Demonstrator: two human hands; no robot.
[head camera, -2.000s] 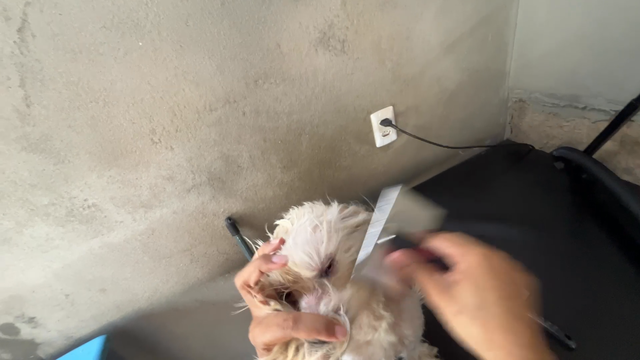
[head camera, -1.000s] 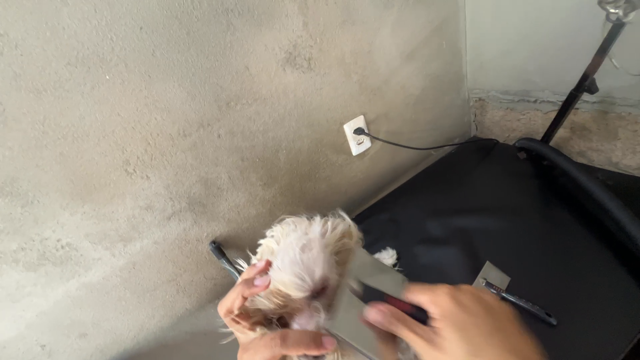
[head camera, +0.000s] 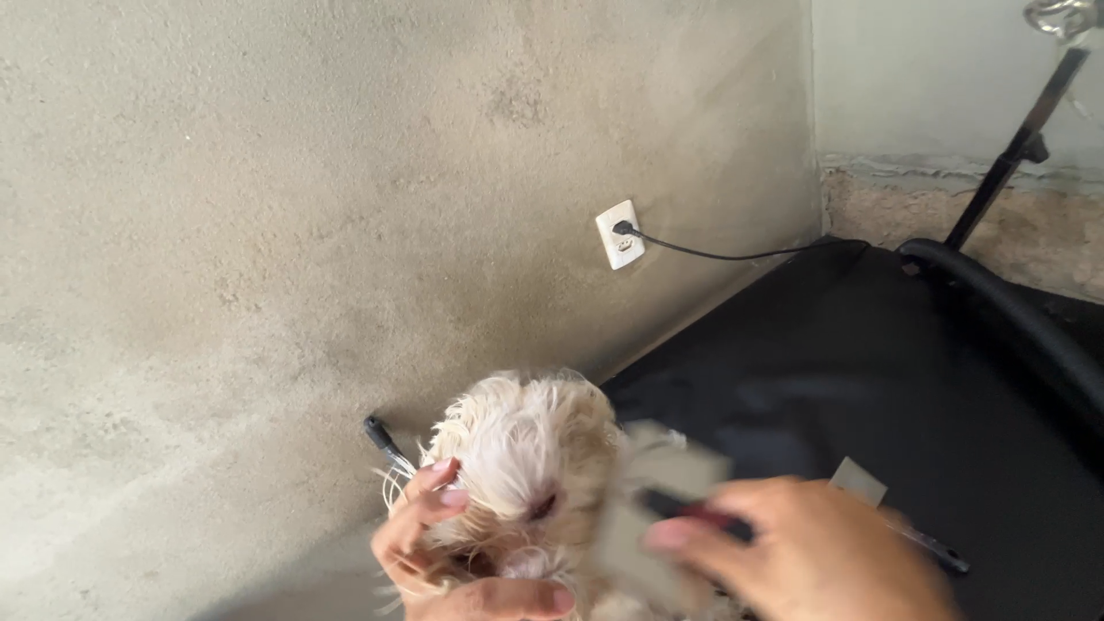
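A small dog with light, shaggy fur (head camera: 517, 440) is at the bottom middle, its head tilted and its body mostly out of view. My left hand (head camera: 466, 552) holds the dog around the muzzle, fingers on one side and thumb on the other. In my right hand (head camera: 802, 552) is a slicker brush (head camera: 664, 509) with a dark and red handle, blurred, its flat head beside the dog's cheek. Whether the pins touch the fur cannot be told.
A second slicker brush (head camera: 858, 481) lies on the black tabletop (head camera: 776, 362). A black-handled tool (head camera: 379, 435) sticks out behind the dog by the wall. A black cord (head camera: 733, 257) runs from the wall outlet (head camera: 620, 235). A black metal post (head camera: 1018, 155) stands at right.
The brush in my right hand has shifted and turned beside the dog's face. My left hand keeps its hold on the muzzle. The view has moved somewhat to the right.
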